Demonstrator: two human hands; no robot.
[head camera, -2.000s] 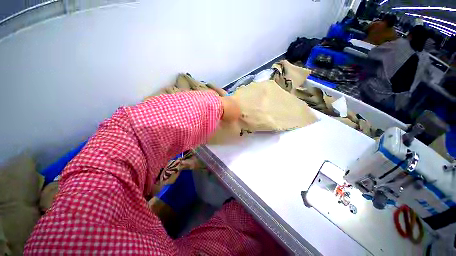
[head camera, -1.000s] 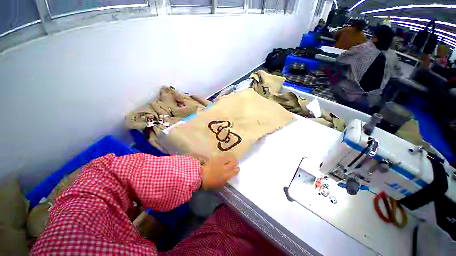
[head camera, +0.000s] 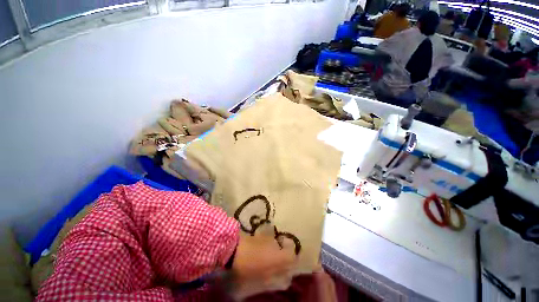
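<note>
A tan panel (head camera: 283,159) with a dark brown looped motif lies over the left of the white table and hangs over its front edge towards my lap. My left hand (head camera: 266,259), in a red-and-white checked sleeve, is blurred on the panel's lower part, over the motif, and grips the cloth. A blurred skin-toned shape (head camera: 325,288) at the bottom edge may be my right hand; its fingers cannot be made out. The white sewing machine head (head camera: 431,159) stands right of the panel, its needle area lit.
Red and yellow-orange handled scissors (head camera: 443,212) lie right of the needle. A thin dark tool (head camera: 498,283) lies at the right end. Heaped tan cloth (head camera: 189,124) sits by the wall above a blue crate (head camera: 88,197). More cloth lies behind the table. A person (head camera: 414,59) sits beyond.
The panel has been drawn towards me and right, now covering the table's front edge. My left hand has moved from the far cloth to the near edge, then down and right with the panel.
</note>
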